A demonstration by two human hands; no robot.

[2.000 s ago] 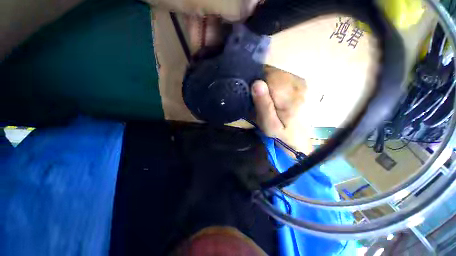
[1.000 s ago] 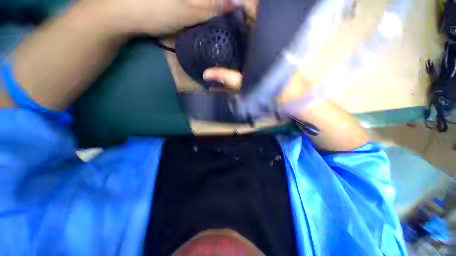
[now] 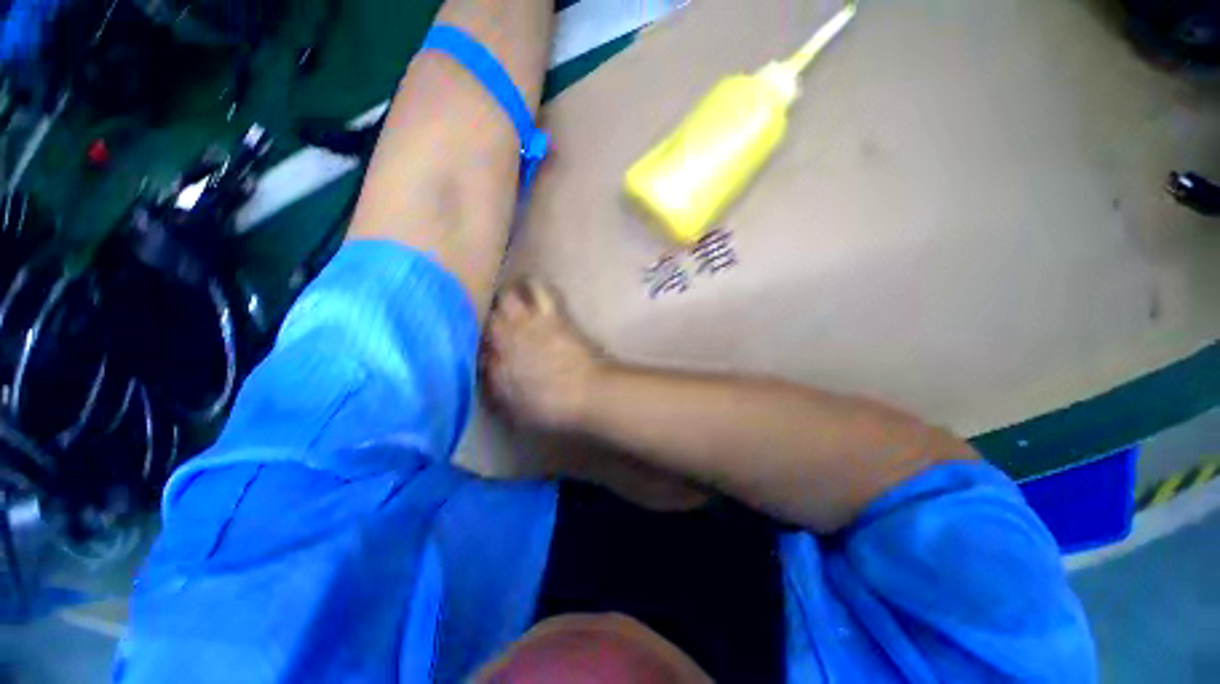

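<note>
A yellow glue bottle point(image 3: 709, 154) lies on the brown cardboard sheet point(image 3: 910, 254), its pale nozzle pointing up and right. My left forearm, with a blue band, reaches up past the top edge, so my left hand is out of the picture. My right hand point(image 3: 539, 361) is low over the left part of the cardboard, beside my left arm, with its fingers curled. It is below and left of the bottle and does not touch it. The inside of its grip is hidden. Handwritten black characters point(image 3: 689, 263) show just below the bottle.
A heap of black headsets with shiny rods point(image 3: 114, 348) fills the left side. A dark object point(image 3: 1184, 34) is at the top right corner, and a black plug point(image 3: 1191, 191) lies at the right. A blue bin point(image 3: 1100, 501) stands beyond the green table edge point(image 3: 1110, 417).
The headset held before is no longer in my visible hand. The view has swung left, showing the heap there. My left arm now reaches up out of the picture; my right arm lies across my front.
</note>
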